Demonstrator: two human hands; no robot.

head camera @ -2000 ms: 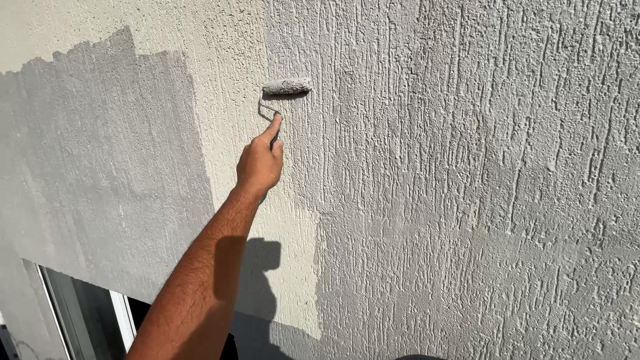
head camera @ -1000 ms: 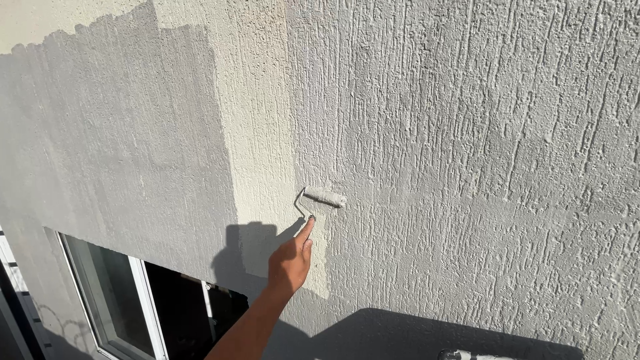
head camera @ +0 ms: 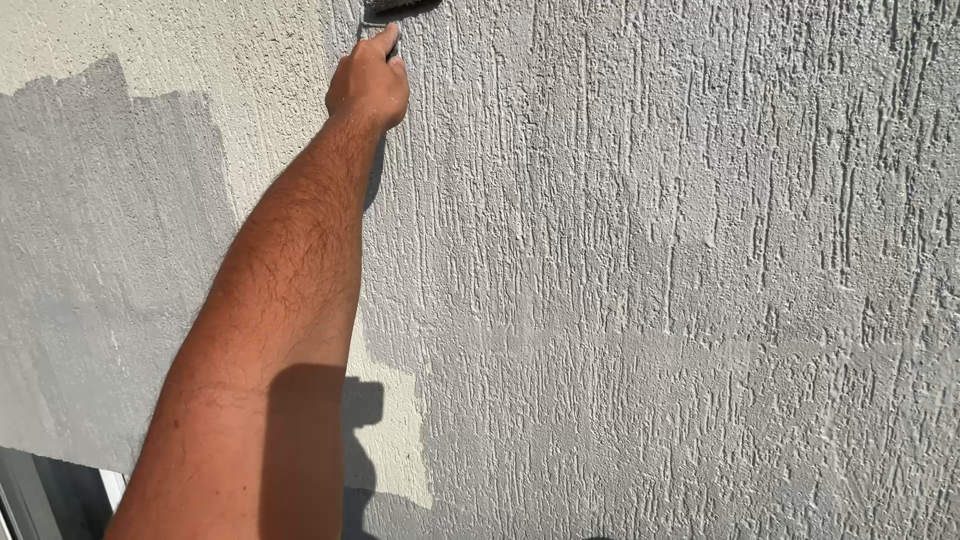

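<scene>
My left hand point(head camera: 367, 82) is raised at the top, left of centre, with its back towards me. It grips the handle of a small paint roller point(head camera: 397, 4), and the index finger lies extended along it. Only the dark, shaded lower part of the roller sleeve and a bit of the wire frame show; the top edge of the view cuts off the rest. The roller is at the grey textured wall point(head camera: 600, 225), just right of a cream strip point(head camera: 277, 67). Most of the handle is hidden by the hand. My right hand is out of view.
Left of the cream strip lies another grey painted area point(head camera: 97, 225) with a jagged upper edge. A window frame point(head camera: 112, 487) stands at the bottom left. Shadows fall on my forearm and on the lower cream patch point(head camera: 397, 442).
My left hand has moved the roller up the wall since one second ago, when it was near the lower end of the cream strip. The view has shifted too.
</scene>
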